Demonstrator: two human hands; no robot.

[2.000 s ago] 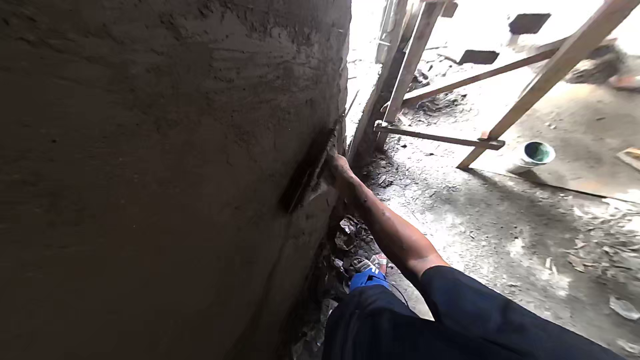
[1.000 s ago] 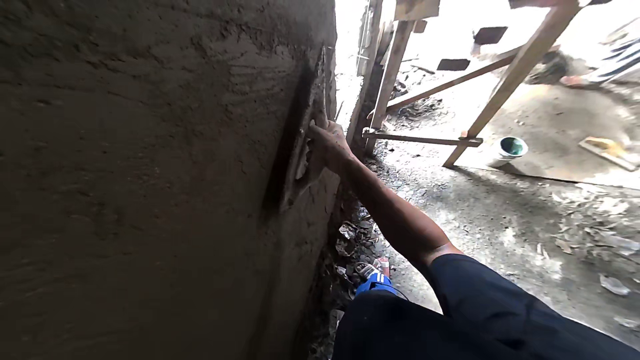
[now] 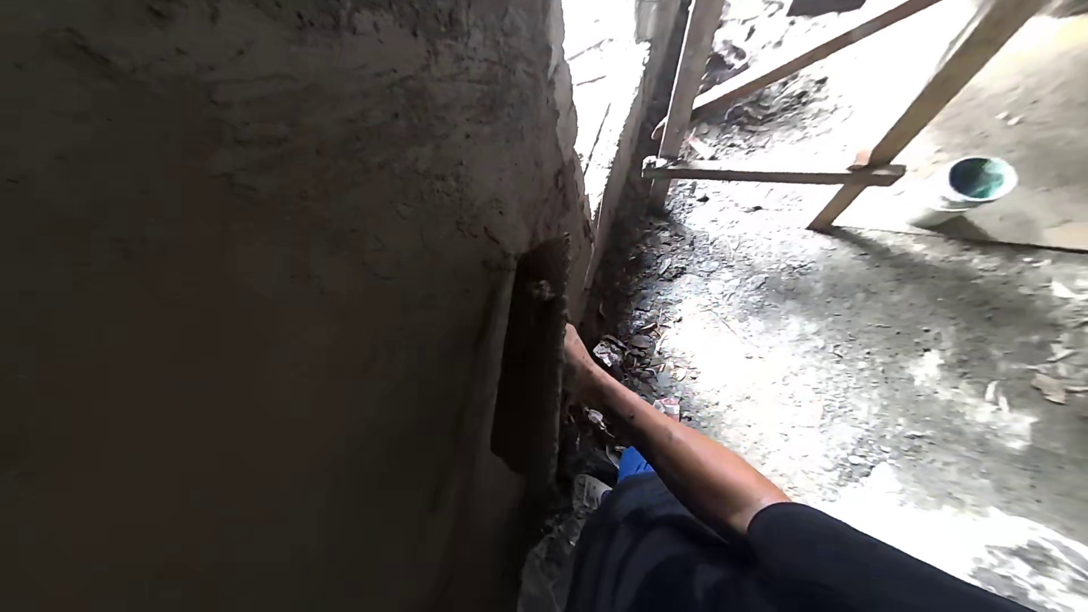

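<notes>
My right hand reaches in from the lower right to the rough plastered wall, which fills the left of the view. It is shut on a dark, flat plastering float. The float stands long and nearly upright in the picture, near the wall's right edge, its broad face turned partly toward me. A small lump of mortar clings near its upper end. The float hides my fingers and its handle. My left hand is not in view.
Wooden braces and slanting posts stand at the upper right. Beside them is a bucket with a greenish inside. Rubble lies along the wall's foot, near my shoe.
My right hand has moved down along the wall with the float. The float's broad face now shows, where a second ago it was seen more edge-on with my fingers visible at its handle.
</notes>
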